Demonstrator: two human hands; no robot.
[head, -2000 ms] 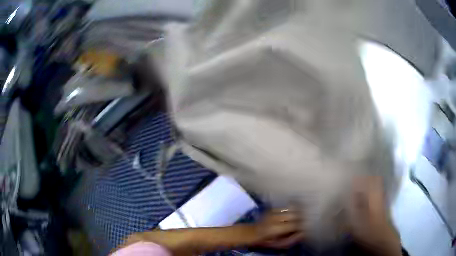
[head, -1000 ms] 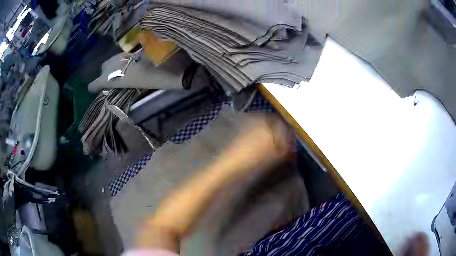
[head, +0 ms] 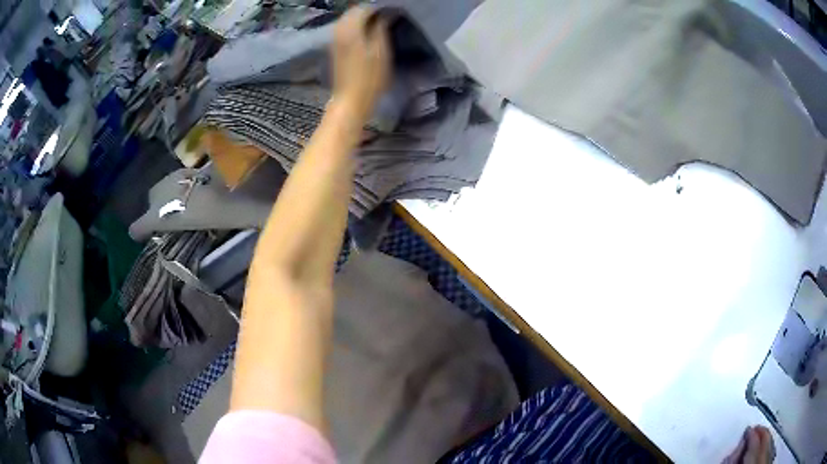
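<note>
My left hand (head: 363, 45) is at the top of the layered bundle of grey cloth pieces (head: 417, 145). Its fingers pinch the top piece, which is folded up in a dark crease beside them; the fingertips are blurred. My right hand (head: 754, 449) is at the bottom right, cut off by the frame edge, by the machine's metal plate (head: 789, 362); only some fingers show. A large grey-beige panel (head: 626, 82) lies across the back of the white table (head: 617, 272). Another grey-brown cloth (head: 408, 353) lies over the lap.
An orange-yellow piece (head: 234, 159) sticks out at the bundle's left. More cut pieces (head: 168, 290) hang below it, beside a folded grey cloth (head: 204, 204). The table's wood-coloured edge (head: 535, 343) runs diagonally. Striped clothing (head: 553, 430) shows below. Cluttered workshop stuff fills the far left.
My left arm has swung up from over the lap cloth to the bundle, and the hand has taken hold of its top piece. More of my right hand shows at the bottom right.
</note>
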